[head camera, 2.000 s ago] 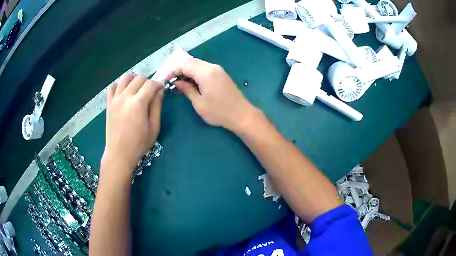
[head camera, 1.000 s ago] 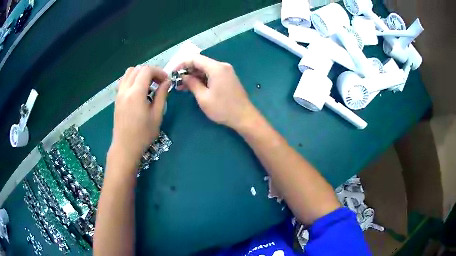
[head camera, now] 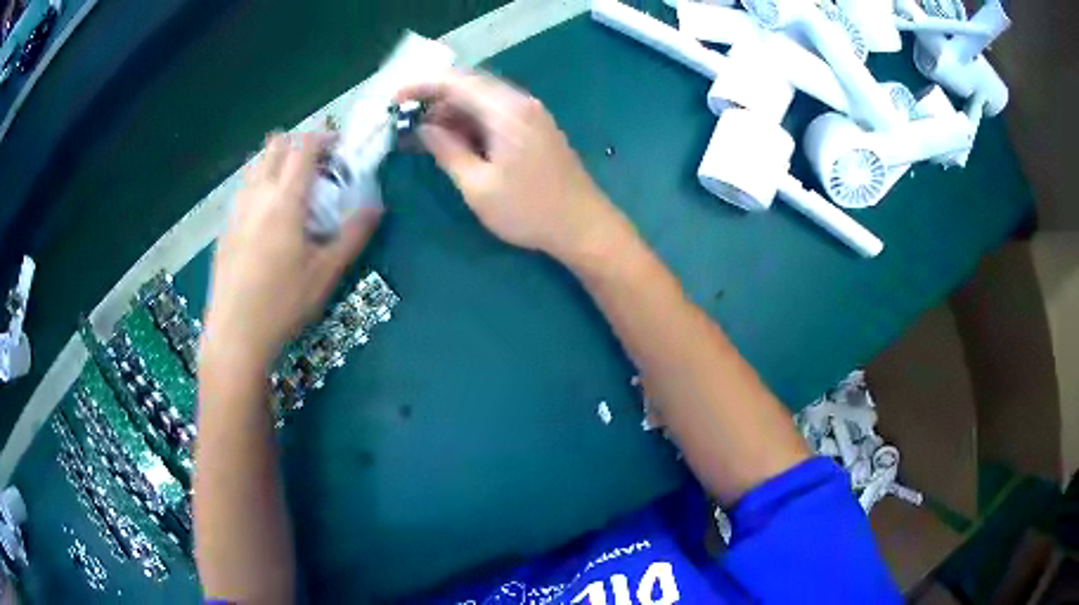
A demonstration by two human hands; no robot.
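Note:
My left hand (head camera: 278, 236) holds the round head of a white fan housing (head camera: 376, 112) above the bench near the pale rail; the hand and head are blurred. The flat white handle points up and away. My right hand (head camera: 503, 154) pinches a small circuit board (head camera: 408, 115) at its fingertips, beside the handle. Whether the board touches the housing cannot be told. A green-silver PCB strip (head camera: 337, 337) lies on the bench beside my left wrist, partly hidden by it.
Stacked PCB panels (head camera: 130, 402) lie at the left. A pile of white fan housings (head camera: 852, 154) lies at the upper right. The dark conveyor belt (head camera: 237, 71) carries a housing (head camera: 17, 325). A carton (head camera: 917, 390) with white parts stands at lower right.
The fan housing now shows in my left hand, its head uncovered. My right hand has moved up slightly with the small board. The housing on the belt has moved toward the left edge.

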